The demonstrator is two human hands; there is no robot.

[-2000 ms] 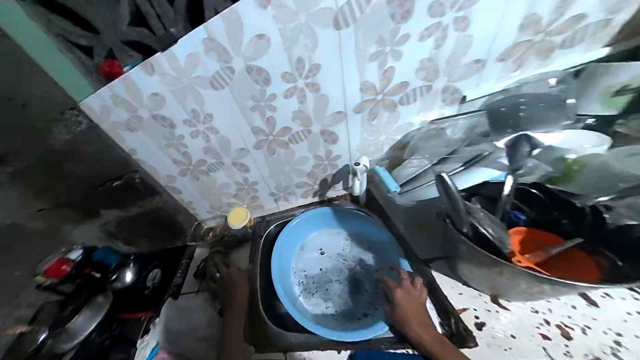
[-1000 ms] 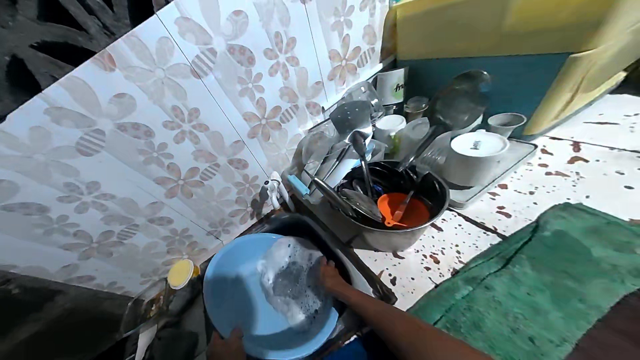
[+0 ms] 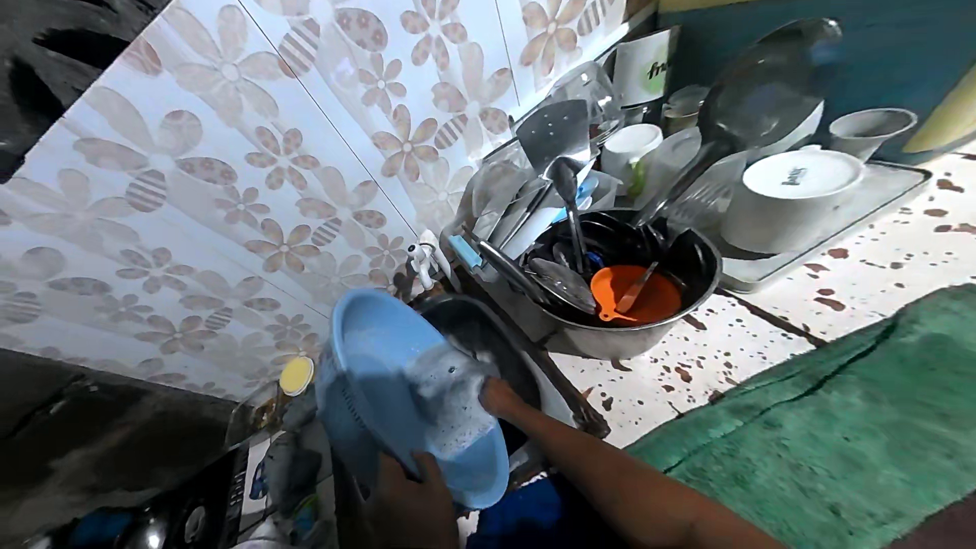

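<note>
A light blue plastic basin (image 3: 374, 343) is tilted over a dark sink (image 3: 488, 335), its left side raised, with soapy suds (image 3: 450, 389) along its right side. My left hand (image 3: 412, 488) holds the basin's near left side from outside; its fingers curl against the wall. Inside, among the suds at the right edge, is my right hand (image 3: 499, 400); foam hides its fingertips, and whether it holds anything cannot be told. Just behind the sink, a white tap (image 3: 427, 259) stands against the floral tiled wall.
Right of the sink stands a metal pot (image 3: 625, 343) with an orange plastic strainer or bowl (image 3: 637, 293) and utensils. Behind are a spatula (image 3: 557, 133), cups and a white pot (image 3: 793, 202) on a tray (image 3: 831, 255). A green cloth (image 3: 846, 419) lies at right; a stove (image 3: 191, 503) at lower left.
The basin, lower and flatter in the sink before, is now tilted up on its left side. The view has swung toward the dishes on the right.
</note>
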